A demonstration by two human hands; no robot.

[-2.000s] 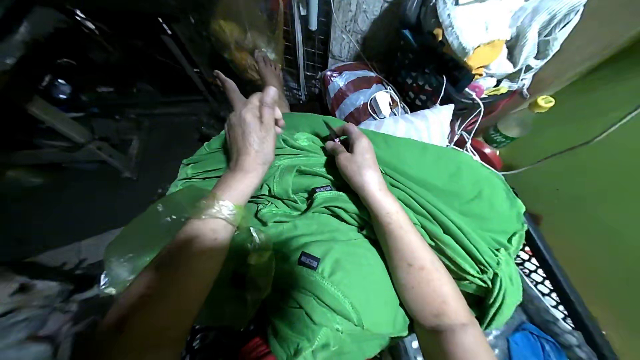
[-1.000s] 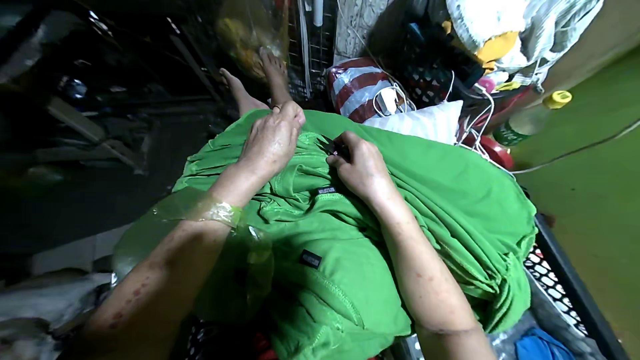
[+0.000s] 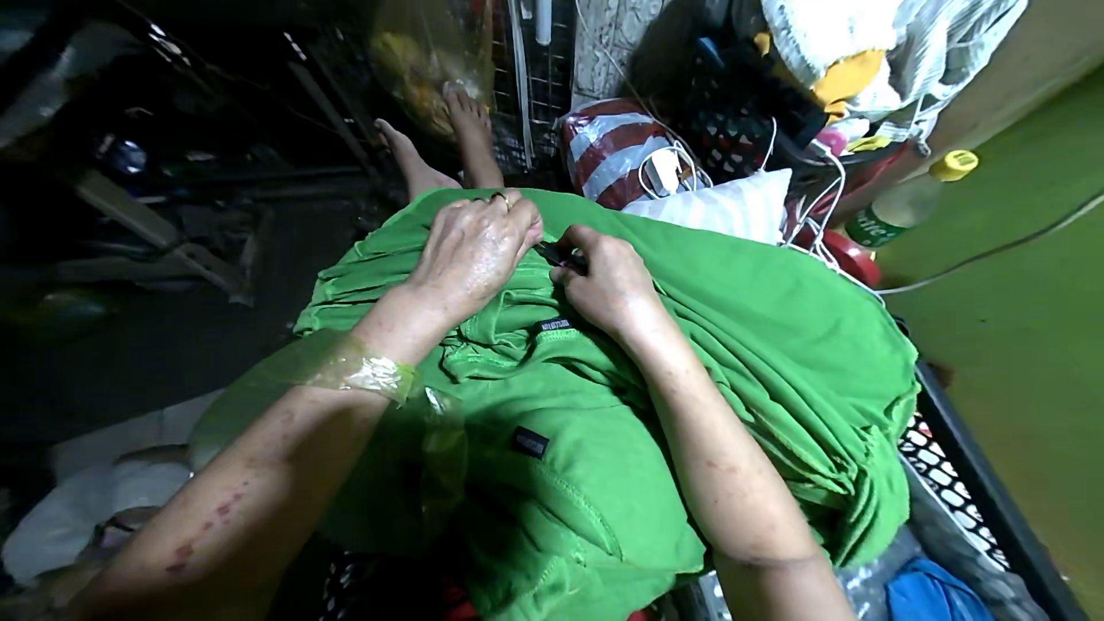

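Green garments (image 3: 586, 448) with small black labels (image 3: 530, 442) are spread over my lap. My left hand (image 3: 483, 246) lies at their upper edge, fingers curled down on the cloth; whether it pinches fabric is hidden. Just to its right, my right hand (image 3: 604, 276) grips a small dark tool (image 3: 561, 257), perhaps thread snips, its tip pointing toward my left fingers. A clear yellowish plastic bag (image 3: 371, 371) hangs around my left wrist. A second black label (image 3: 555, 325) sits on the folds below my hands.
Bare feet (image 3: 470, 129) show beyond the cloth. A red-and-white striped bundle (image 3: 608, 147) with a white cable, a white pillow-like bag (image 3: 724, 207) and a plastic bottle (image 3: 901, 207) with a yellow cap stand ahead and right. A metal frame (image 3: 159, 220) is at left, a black crate edge (image 3: 992, 483) at right.
My left hand was raised with fingers extended two seconds ago; it has come down onto the cloth, closer to my right hand. The dark tool has stayed in my right hand.
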